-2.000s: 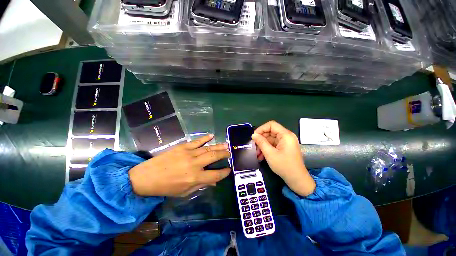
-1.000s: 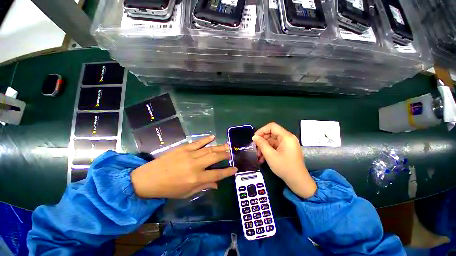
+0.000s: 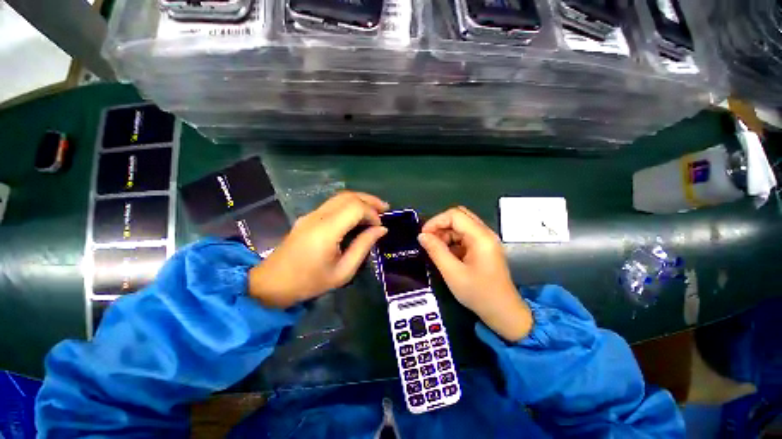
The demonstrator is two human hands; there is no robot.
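Observation:
An open flip phone (image 3: 425, 360) lies on the green bench mat, white keypad toward me. A black protective film (image 3: 403, 267) with a small logo lies over its screen. My left hand (image 3: 321, 249) has thumb and index fingertips at the screen's upper left edge. My right hand (image 3: 472, 264) has thumb and fingertips together at the upper right edge. Whether the fingertips pinch the film is too small to tell. A full strip of black films (image 3: 131, 173) and a partly used sheet (image 3: 230, 199) lie to the left.
Stacked clear trays (image 3: 429, 94) with closed phones stand at the back. A white card (image 3: 533, 219) lies right of the phone. A white bottle (image 3: 682, 182) and crumpled film scraps (image 3: 649, 273) are further right. A small dark object (image 3: 52, 152) lies far left.
My left hand has left its flat position beside the screen and moved up to the top left edge, fingers bent. My right hand stays at the right edge. The view has shifted slightly.

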